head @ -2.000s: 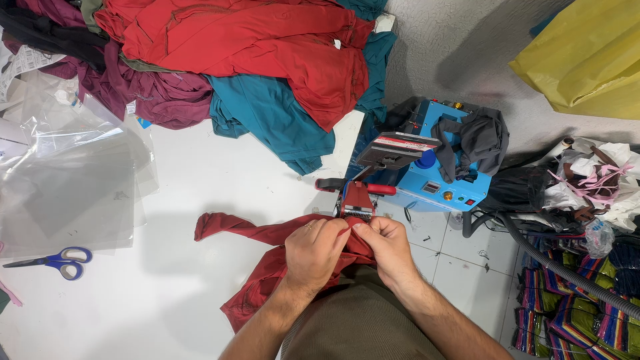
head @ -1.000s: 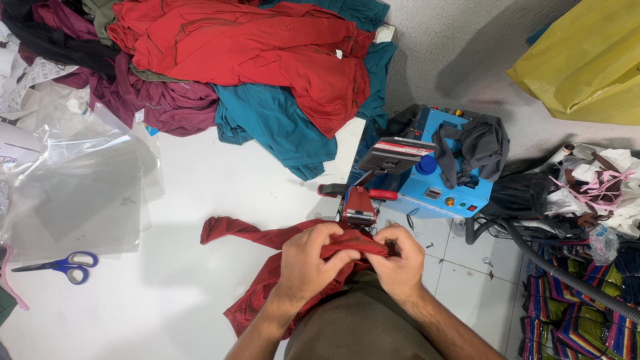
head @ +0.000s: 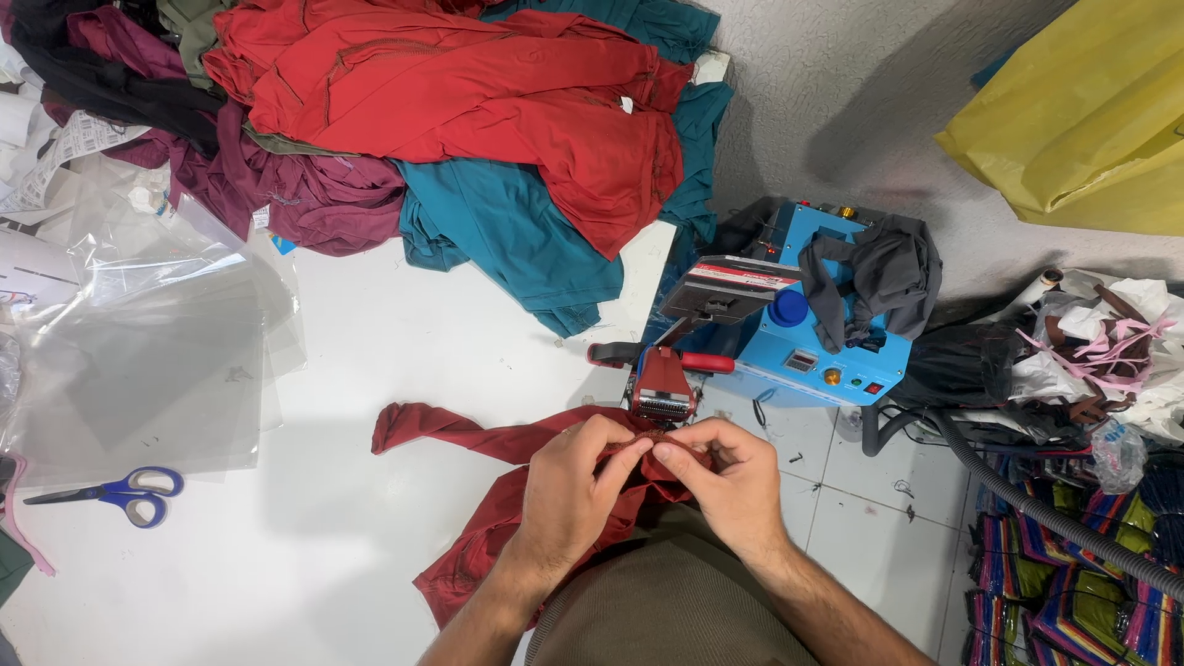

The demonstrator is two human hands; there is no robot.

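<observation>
A dark red garment [head: 490, 518] lies partly on the white table and runs up into both hands, close to my body. My left hand [head: 573, 490] pinches an edge of it between thumb and fingers. Close beside it, my right hand [head: 726, 481] grips the same edge, the thumb tips almost meeting. The pinched part of the cloth is bunched and partly hidden by the fingers. Just beyond the fingertips is a red trimming device [head: 663, 381] with a metal comb-like front, and its red handle [head: 708, 362] points right.
Scissors with blue handles [head: 139, 495] and clear plastic bags [head: 148, 370] lie at the left of the table [head: 351, 546]. Red [head: 444, 83], teal [head: 518, 231] and maroon garments [head: 305, 199] are heaped at the back. A blue machine [head: 786, 356] with grey cloth [head: 879, 268] and a grey hose [head: 1027, 518] stand right.
A second ago the hands were slightly farther apart with cloth draped over the left fingers; now the thumbs are close together on the edge. The rest of the garment lies much as before.
</observation>
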